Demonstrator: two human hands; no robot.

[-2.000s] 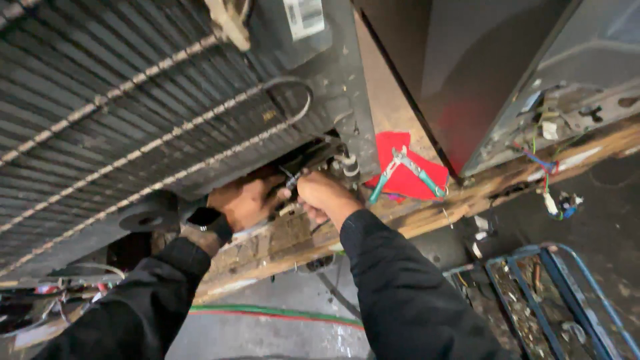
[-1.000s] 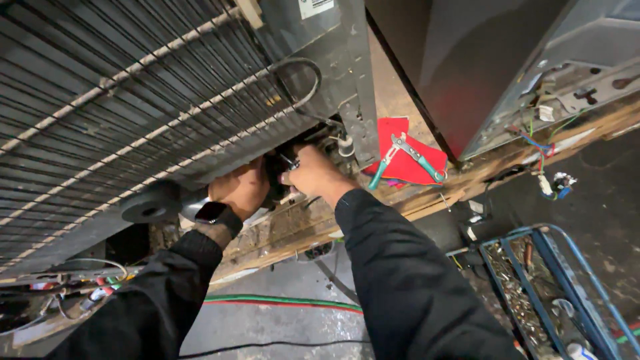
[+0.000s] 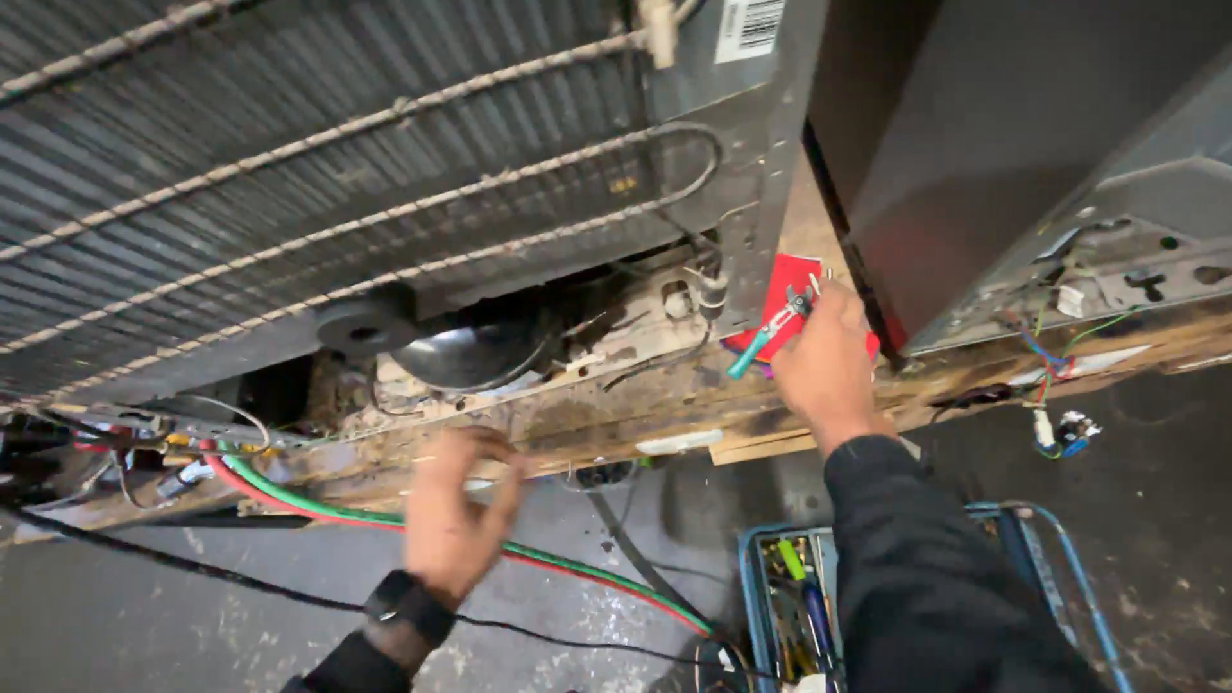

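My right hand [image 3: 830, 361] is over the red cloth [image 3: 784, 279] on the wooden ledge, at the teal-handled pliers [image 3: 770, 332]; its palm side is hidden, so its grip is unclear. A small metallic tip shows by its fingertips. My left hand [image 3: 462, 510], with a watch on the wrist, is in the air in front of the ledge, fingers curled and blurred. Behind it, a black rounded compressor [image 3: 472, 356] sits in the base opening of a refrigerator with a ribbed condenser back [image 3: 366, 154]. A black tape roll [image 3: 366, 322] is against the condenser's lower edge.
Red and green hoses [image 3: 577, 568] and a black cable [image 3: 192, 573] cross below the ledge [image 3: 568, 428]. A blue toolbox [image 3: 756, 587] with tools is at lower right. A second dark appliance [image 3: 972, 144] stands right, with loose wires [image 3: 1054, 361] near its base.
Both hands have left the refrigerator's base opening. My right hand has moved right to the pliers on the red cloth; my left hand has drawn back over the floor. The compressor now shows plainly.
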